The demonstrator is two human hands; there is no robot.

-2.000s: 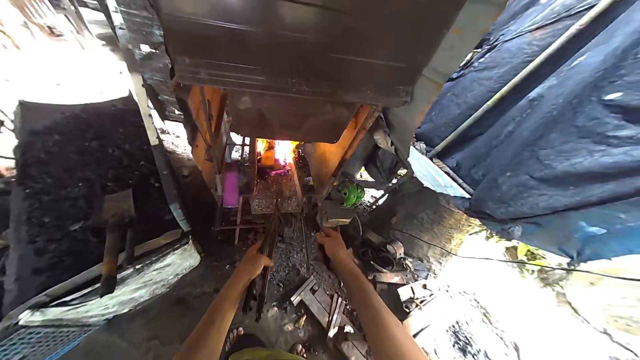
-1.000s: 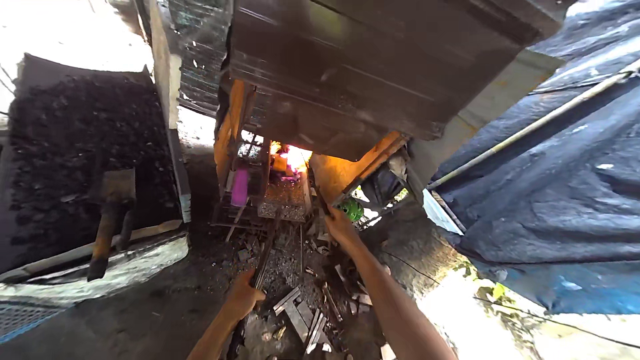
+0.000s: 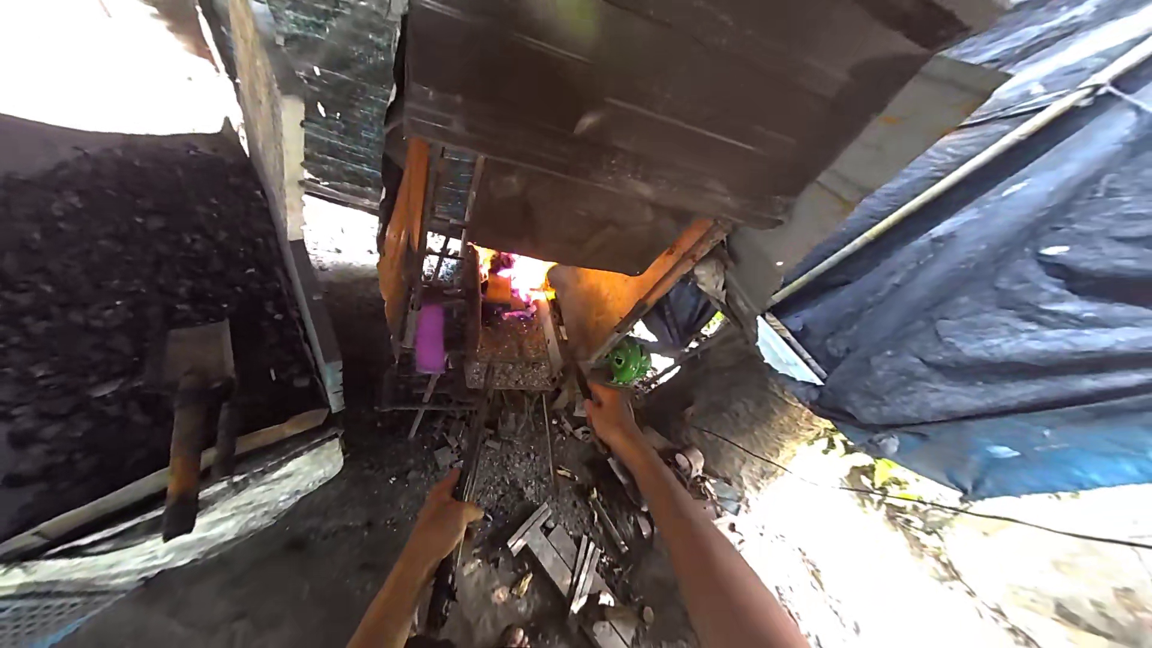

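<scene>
Flames (image 3: pixel 522 274) burn in a forge-like hearth under a dark sheet-metal hood (image 3: pixel 612 117). My left hand (image 3: pixel 445 519), low at the centre, is closed around long dark rods or tong handles (image 3: pixel 477 441) that run up toward the hearth's front edge (image 3: pixel 508 376). Higher and to the right, my right hand (image 3: pixel 612 412) grips the near end of a dark bar (image 3: pixel 571 360), which slants up along the hearth's right side toward the fire. Its far end cannot be made out clearly.
At left, a bin of charcoal (image 3: pixel 117 288) holds a wooden-handled tool (image 3: pixel 184 450). Wood scraps (image 3: pixel 562 558) litter the ground below the hearth. A green round object (image 3: pixel 628 360) lies right of it. A purple object (image 3: pixel 430 337) is at its left. Dark tarpaulin (image 3: pixel 990 315) hangs at right.
My right hand has moved up toward the hearth, with the dark bar now along its right side. My left hand has moved down, away from the fire, still on the long rods.
</scene>
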